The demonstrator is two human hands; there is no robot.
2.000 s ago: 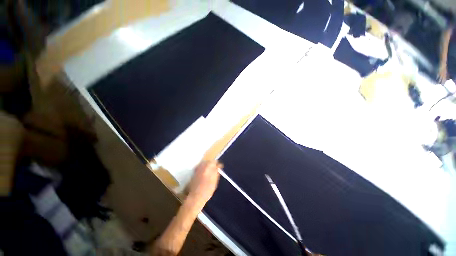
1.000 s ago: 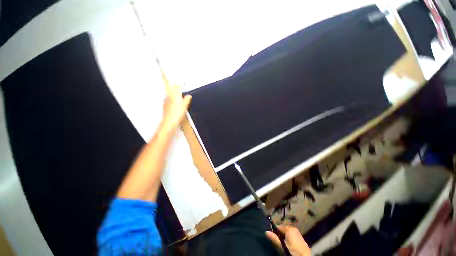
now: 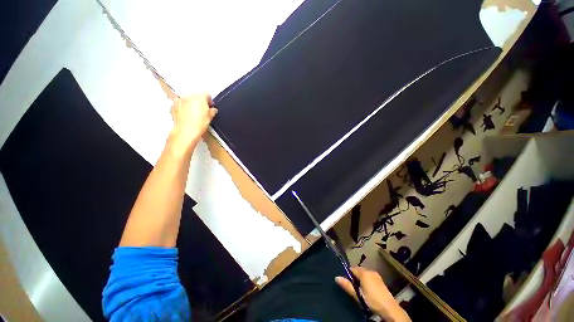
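Note:
A large black cloth panel (image 3: 352, 82) lies on the white table. A thin white line runs near its far edge. A wider white line or gap separates it from a long black strip (image 3: 390, 135) along the table's front edge. My left hand (image 3: 194, 116) is at the panel's left corner, fingers closed on the cloth edge. My right hand (image 3: 371, 292), partly cut off by the bottom edge, grips the handles of the long shears (image 3: 325, 234). Their blade tip lies over the strip's left end, beside the white gap; the blades look closed.
Another black panel (image 3: 82, 182) lies at the left. The table's white covering (image 3: 214, 188) is torn to brown board at a seam. Black scraps (image 3: 428, 179) litter the floor at the right. A pale bin (image 3: 494, 214) holds dark cloth, with red cloth (image 3: 544, 280) beside it.
The camera view has swung from the left panel side toward the table's front edge, then shifted slightly. My left hand remains at the panel's corner. The white gap now shows its full curve.

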